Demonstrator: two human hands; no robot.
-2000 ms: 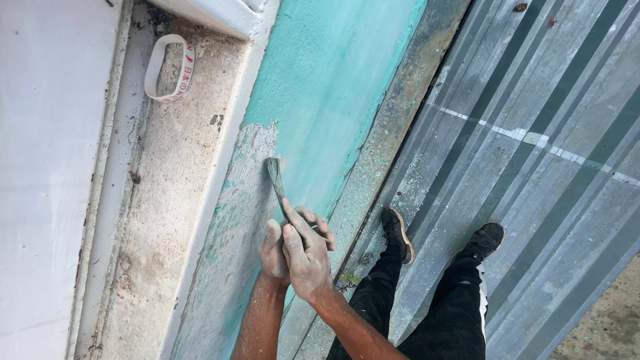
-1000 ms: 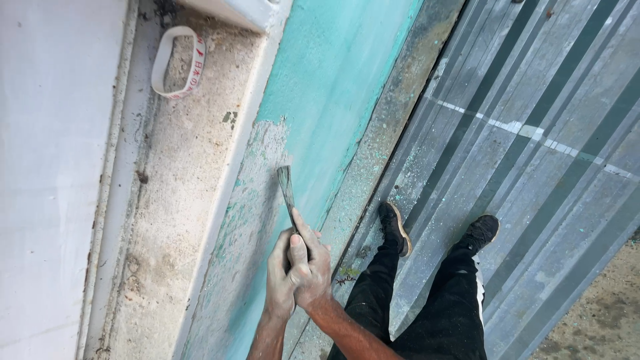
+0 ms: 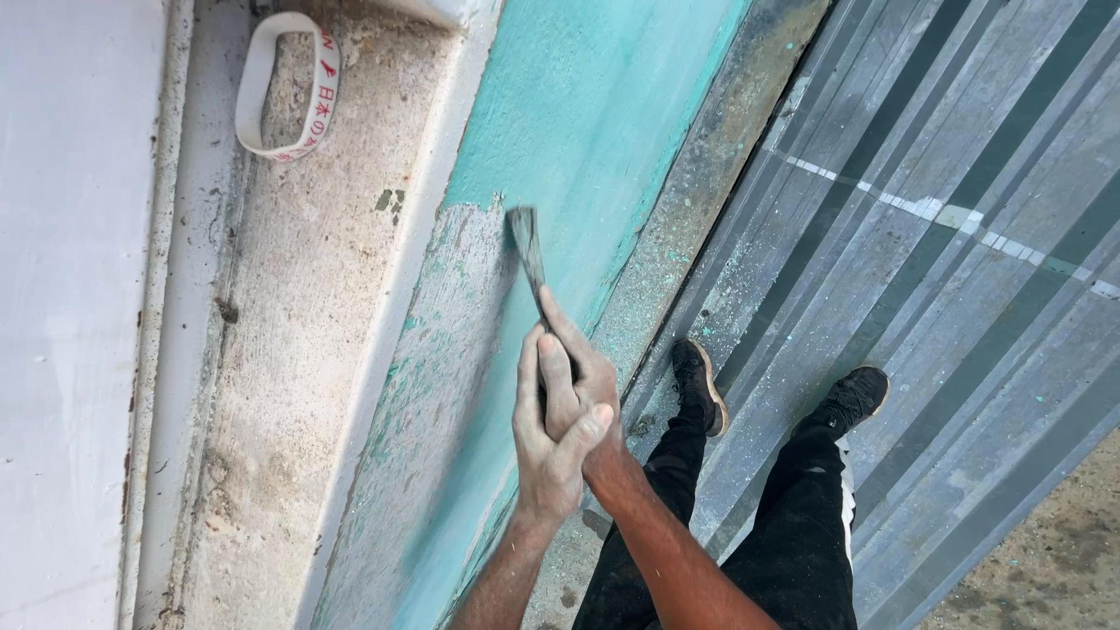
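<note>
A metal scraper with a flared flat blade touches a wall painted turquoise, at the border of a patch of scraped, greyish-white surface. Both of my hands are dusty and grip its handle together. My left hand wraps around from the left, its thumb laid over the other hand. My right hand closes on the handle from the right, index finger stretched along the shaft towards the blade. The lower part of the handle is hidden by the fingers.
A white wristband with red print lies on a dirty ledge at the left. Beyond it is a white panel. My black shoes stand on corrugated metal sheeting, with turquoise flakes scattered nearby. A concrete edge borders the wall.
Two seconds ago the fingers of one hand stood out loosely beside the scraper; now both hands are clasped around its handle. The blade remains near the upper border of the scraped patch.
</note>
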